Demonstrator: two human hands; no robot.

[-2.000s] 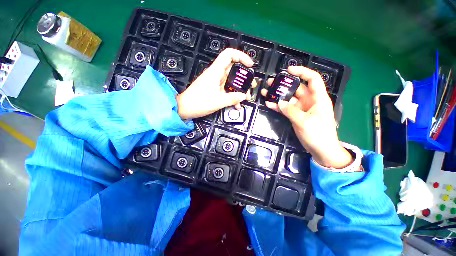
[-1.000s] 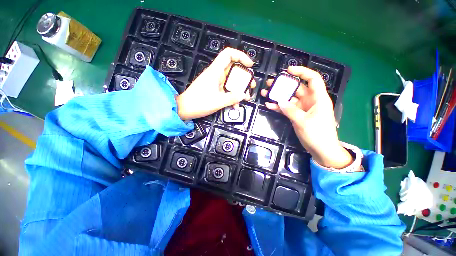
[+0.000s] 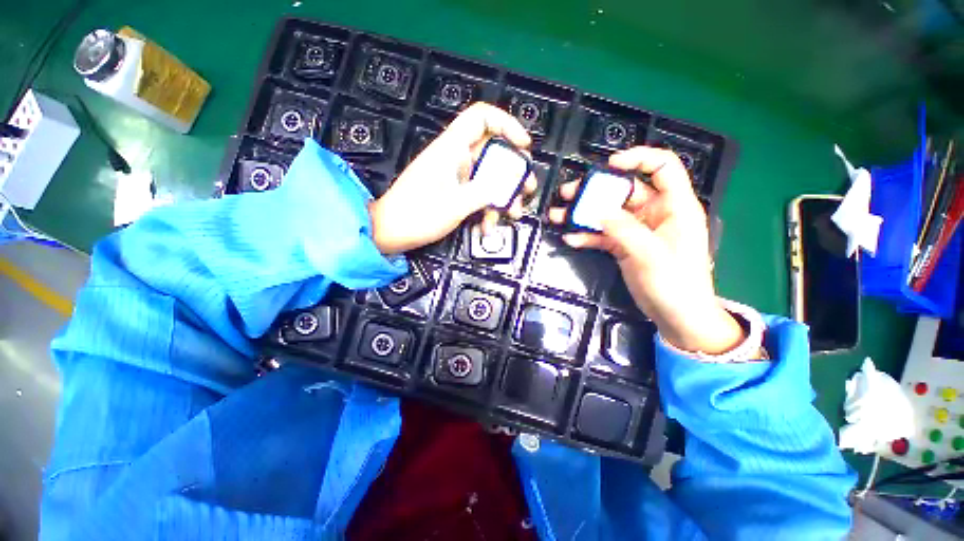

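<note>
My left hand [image 3: 449, 185] holds a square smartwatch [image 3: 501, 174] by its edges, its screen lit plain white. My right hand [image 3: 661, 227] holds a second smartwatch [image 3: 600, 201], also lit white, with fingertips behind it and the thumb over its lower edge. Both are held side by side above a black pocket tray [image 3: 431, 405]. Many pockets hold watches back up, with round sensor rings, such as the watch back [image 3: 479, 309]. Some pockets at the tray's lower right hold no watch. My hands and left sleeve hide part of the tray.
A bottle [image 3: 143, 79] and a power strip [image 3: 38, 148] are at the left. At the right are a phone [image 3: 827, 277], a crumpled wipe [image 3: 876, 407], a blue holder [image 3: 893, 232] and a panel with coloured buttons [image 3: 939, 407].
Both screens went from rows of text to plain white. Since then the two watches have tilted slightly in my fingers, and my right thumb has moved onto its watch's lower edge.
</note>
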